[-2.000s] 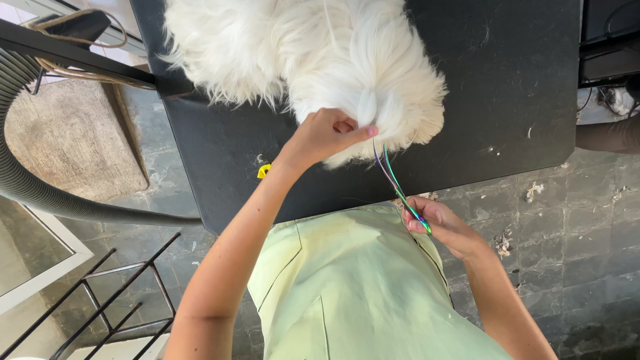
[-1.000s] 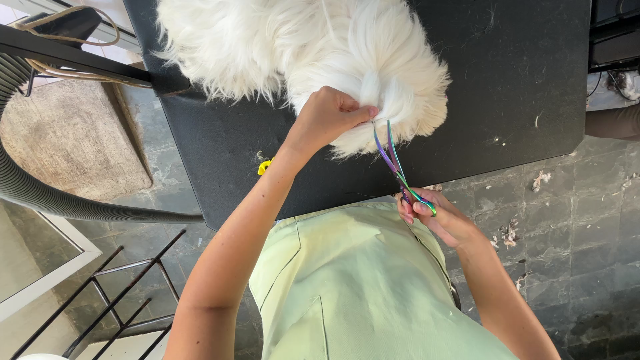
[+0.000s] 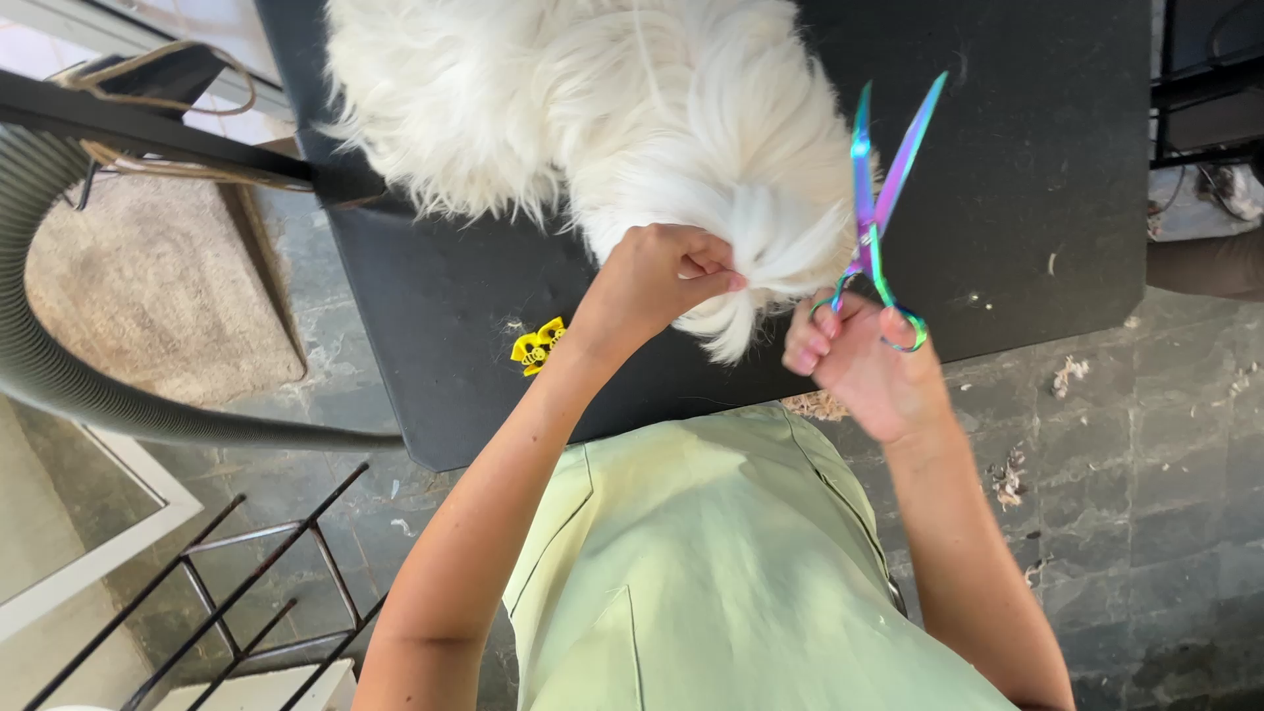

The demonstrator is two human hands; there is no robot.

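A white long-haired dog [image 3: 632, 118] lies or stands on a black grooming table [image 3: 987, 247]; its face cannot be made out. My left hand [image 3: 671, 281] pinches a lock of white hair [image 3: 765, 237] between thumb and fingertips at the near side of the dog's coat. Just right of the dog, my right hand [image 3: 864, 351] holds iridescent grooming scissors [image 3: 869, 232] by the finger rings, blades parted and pointing away from me over the table, not on the hair. Left of my left wrist, yellow bows [image 3: 538, 346] lie on the table.
A black grooming arm [image 3: 197, 143] and a ribbed grey hose [image 3: 197, 420] are at the left. Below them stands a dark metal rack [image 3: 267, 583]. Hair clippings [image 3: 1009, 479] lie on the tiled floor at the right. Part of a person's dark sleeve or leg [image 3: 1205, 262] shows at the right edge.
The scissors have moved from the hair beside my left fingers to the dog's right side in view, and their blades have opened wider. My left hand has kept its pinch on the hair.
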